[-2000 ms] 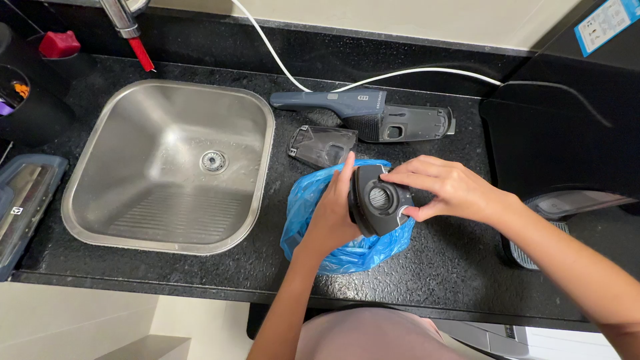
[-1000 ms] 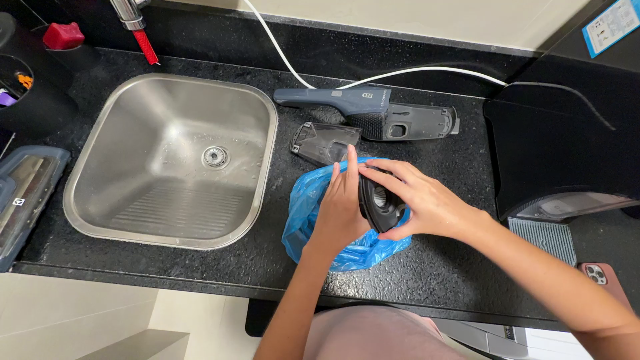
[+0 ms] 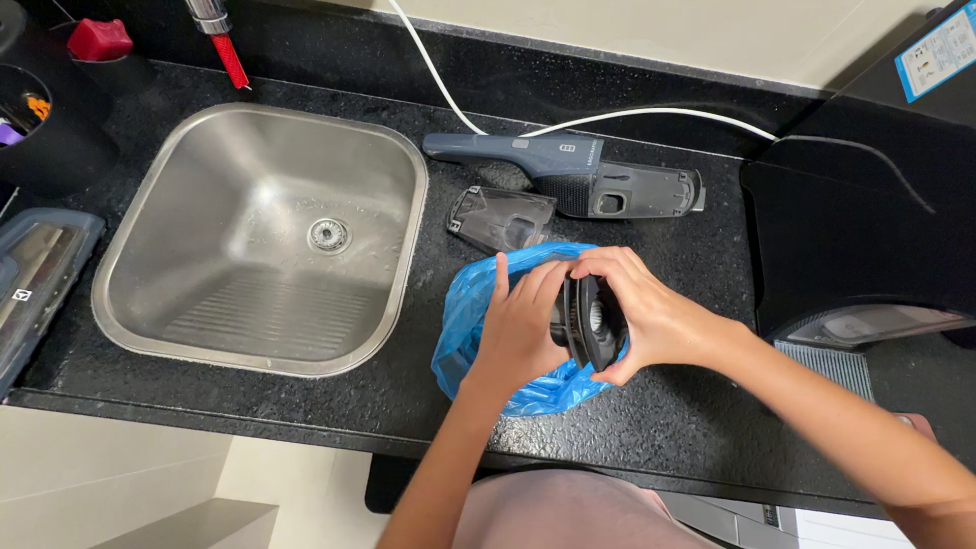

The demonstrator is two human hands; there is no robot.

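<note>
Between both hands is a dark vacuum filter unit (image 3: 598, 323), tilted on its side above a blue plastic bag (image 3: 467, 324) that lies open on the counter. My left hand (image 3: 526, 328) grips its left part, with one finger raised. My right hand (image 3: 648, 313) holds the rim of its right part, where a pale round ribbed piece shows. Behind the bag lies a clear smoky plastic nozzle cover (image 3: 503, 217). Beyond that rests a blue-grey handheld vacuum body (image 3: 564, 168). The inside of the bag is mostly hidden by my hands.
A stainless steel sink (image 3: 259, 244) is set in the black stone counter (image 3: 648, 427) on the left, below a faucet with a red tip (image 3: 229, 61). Dark containers (image 3: 61, 152) and a floor-vacuum head (image 3: 38, 282) are at far left. A black appliance (image 3: 869, 229) stands right; a white cable (image 3: 648, 112) runs behind.
The filter unit faced up toward the camera in the oldest frame and is now turned on edge. My right hand has moved from its near corner to around its rim.
</note>
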